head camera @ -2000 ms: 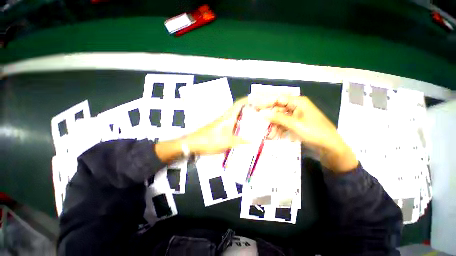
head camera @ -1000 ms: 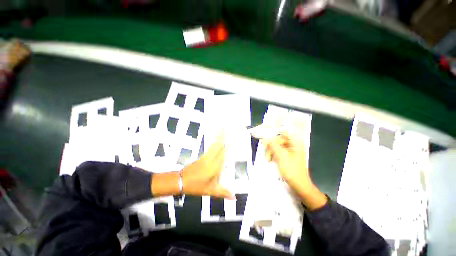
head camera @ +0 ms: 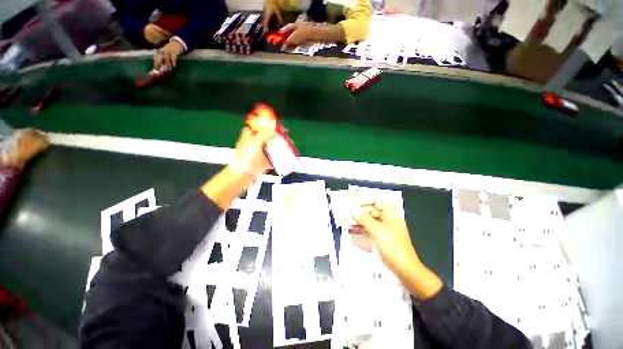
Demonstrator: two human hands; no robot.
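Note:
A red product body (head camera: 279, 145) with a pale top is held by my left hand (head camera: 253, 146), its fingers around the orange-red end, over the rail and near edge of the belt. My right hand (head camera: 376, 221) is over the working sheet stack (head camera: 382, 286), with a small pale piece (head camera: 343, 208) at its fingertips. A grey rectangle shows on the sheet just below those fingers. A sheet with open windows (head camera: 297, 255) lies left of the stack.
Window-cut sheets (head camera: 253, 238) overlap at left; the full stack (head camera: 505, 266) is at right beside a white box (head camera: 601, 238). Beyond the rail (head camera: 382, 172), the green belt (head camera: 437, 146) carries red units (head camera: 363, 79). Other people's hands (head camera: 171, 53) work opposite; another hand (head camera: 26, 146) is at far left.
My left hand has moved forward from the sheets and now holds a red body near the belt. My right hand remains over the working stack. The view has tilted up, showing people opposite.

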